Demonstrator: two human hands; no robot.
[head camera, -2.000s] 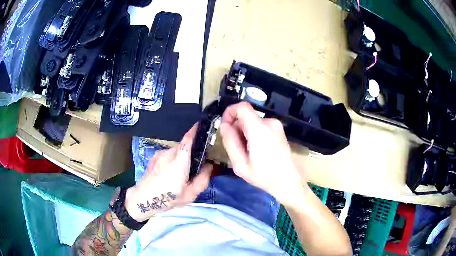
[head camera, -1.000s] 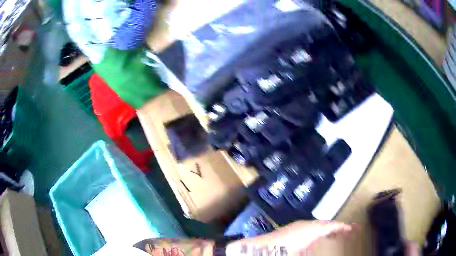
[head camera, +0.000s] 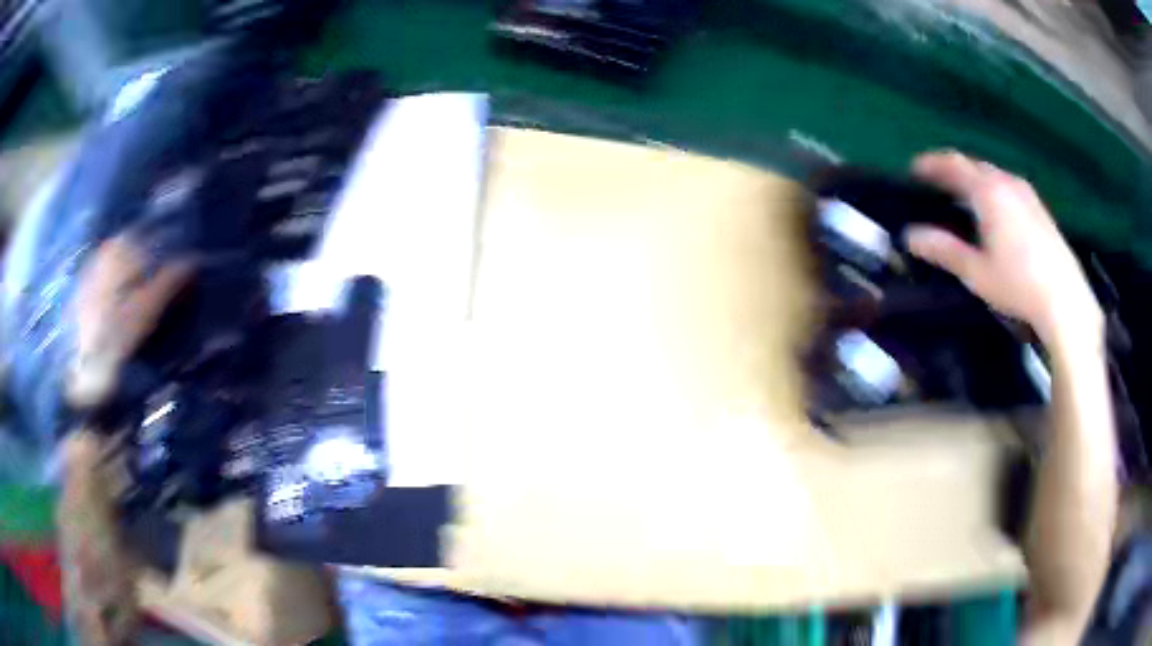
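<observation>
The frame is strongly blurred. My left hand (head camera: 124, 303) is at the far left, over the pile of black control panels (head camera: 234, 189); whether it grips one cannot be told. My right hand (head camera: 1011, 240) is at the right, over the black housings (head camera: 935, 366), with thumb and fingers apart around a dark part; whether it holds it is too blurred to tell. Pale round parts (head camera: 867, 366) show at the left ends of the housings. Panels with bright reflections lie on the black sheet (head camera: 392, 536), beside the white sheet (head camera: 436, 252).
The tan bench top (head camera: 619, 379) lies between the piles. A green surface (head camera: 745, 107) runs behind it, with a dark object (head camera: 594, 32) on it. A cardboard box (head camera: 240, 581) and something red (head camera: 32, 574) are at the lower left. Bluish film (head camera: 51, 290) is at the left edge.
The view has swung back from the left side to the bench. The housing worked on in the middle earlier is no longer there. My hands have moved apart to the two piles.
</observation>
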